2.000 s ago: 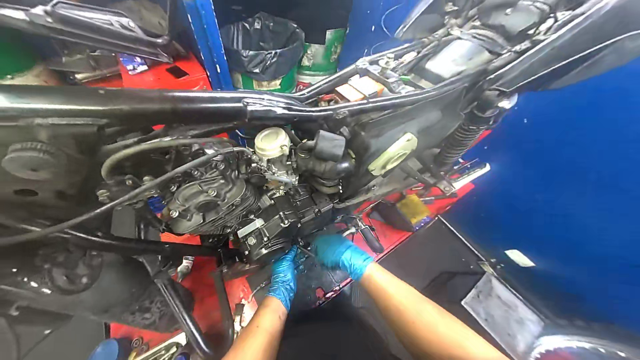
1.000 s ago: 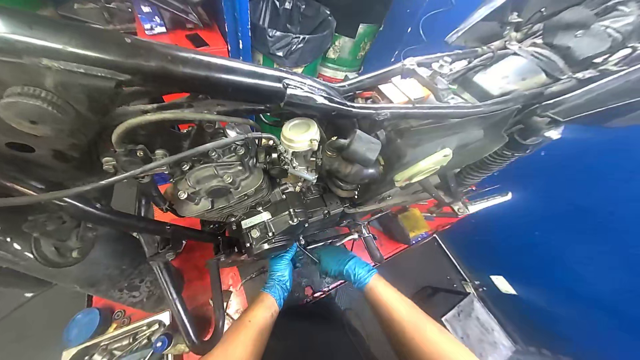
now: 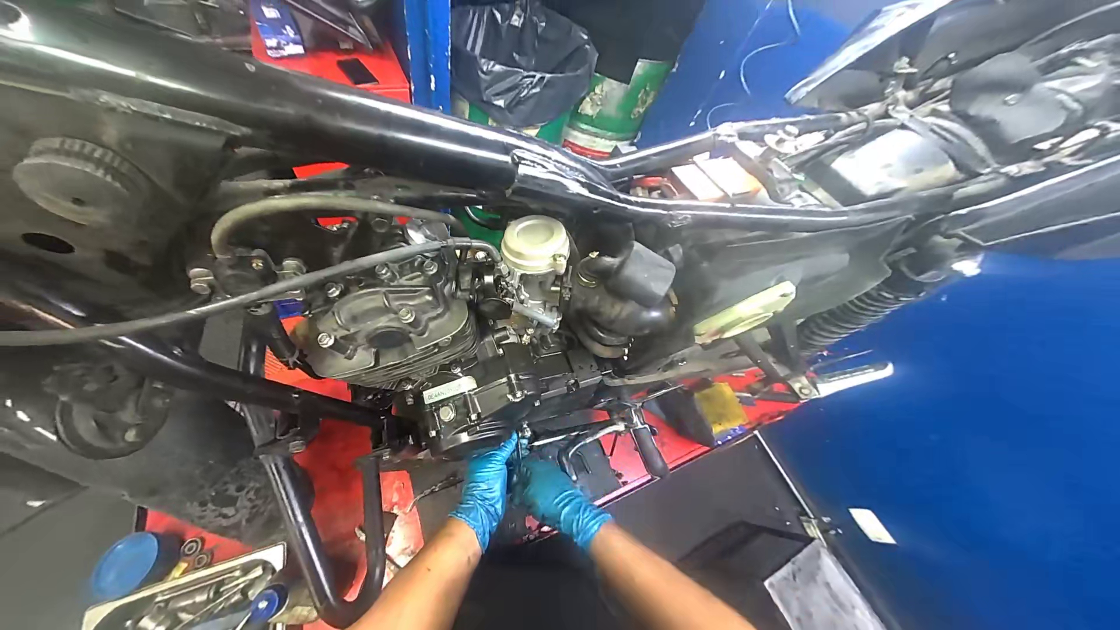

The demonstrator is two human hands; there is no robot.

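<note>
A motorcycle engine [image 3: 490, 385] hangs in a black tubular frame [image 3: 394, 140], with a carburetor [image 3: 535, 262] above its crankcase. Both hands wear blue gloves and work low on the near side of the engine. My left hand [image 3: 486, 490] has its fingertips at a small part below the engine side cover [image 3: 472, 437]. Close on its right, my right hand [image 3: 556, 499] has curled fingers near the same spot. What either hand holds is hidden by fingers and blur. The foot lever [image 3: 586, 442] and a rubber footpeg [image 3: 649, 448] lie to the right of the hands.
A metal tray of tools [image 3: 201, 595] stands at the lower left beside a blue lid [image 3: 127, 563]. Black crash-bar tubing [image 3: 293, 525] reaches down left of my arms. The rear shock absorber spring [image 3: 857, 311] is at right. A bin with a black bag [image 3: 522, 66] stands behind the frame.
My right hand has drawn in closer beside my left hand, which stays at the lower engine. The view has shifted somewhat.
</note>
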